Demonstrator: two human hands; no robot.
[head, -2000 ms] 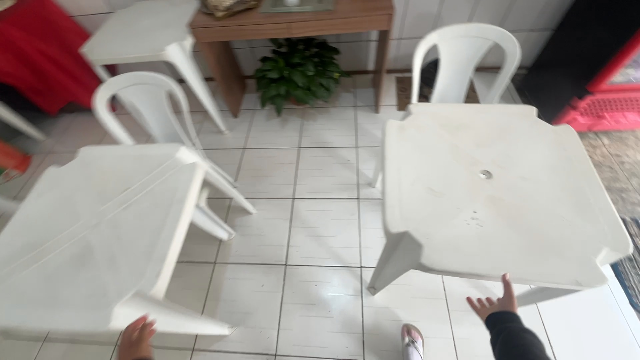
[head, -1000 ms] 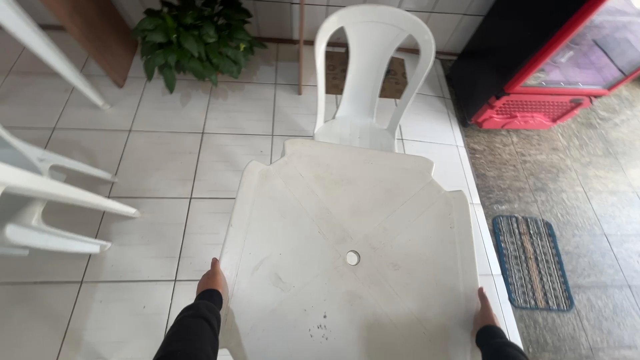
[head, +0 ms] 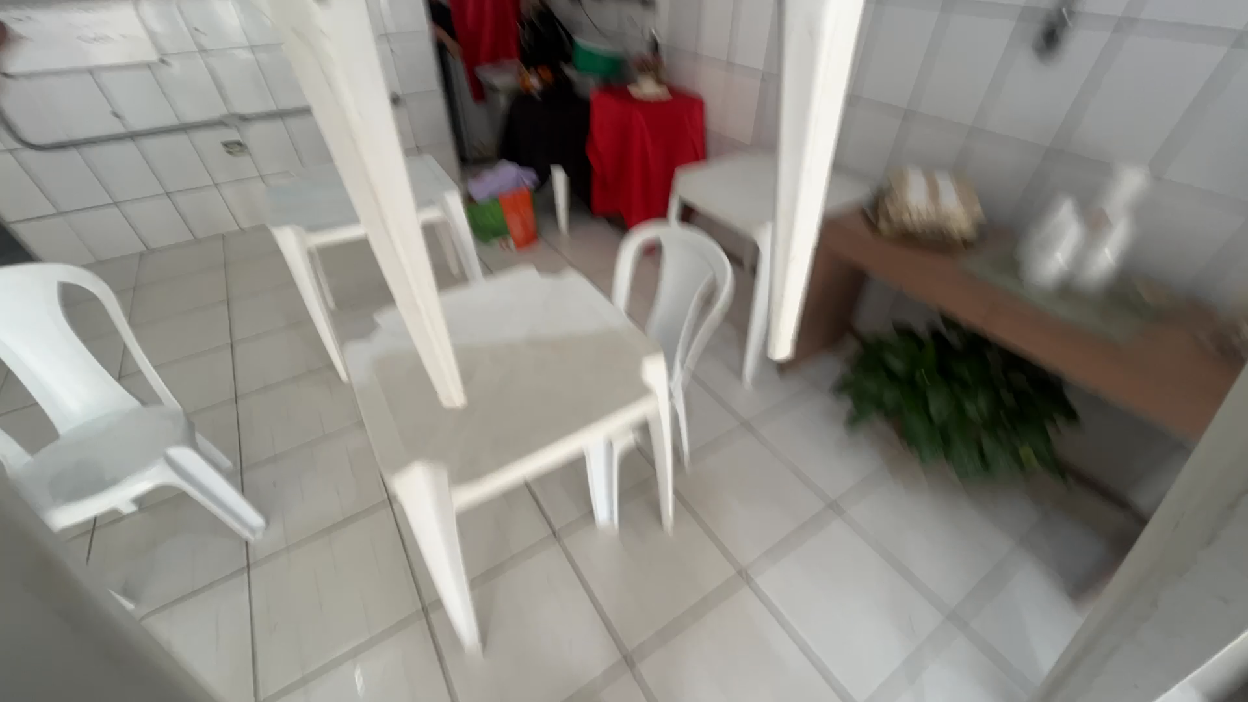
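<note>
Neither of my hands is in view, so what they hold cannot be seen. Two white plastic table legs reach down from the top edge, close to the camera; their tabletop is out of view. Blurred pale parts cross the lower corners. Beyond the legs, a white plastic table stands upright on the floor, with a white plastic chair at its far right side. Another white chair stands at the left.
Farther back stand two more white tables, a red-draped table and an orange container. Along the right wall, a brown wooden table bears a woven item and white figures, with a leafy plant beneath.
Both hands were at the sides of a white tabletop one second ago; they have left view. Table legs now hang in front of the camera. The view has swung left and up.
</note>
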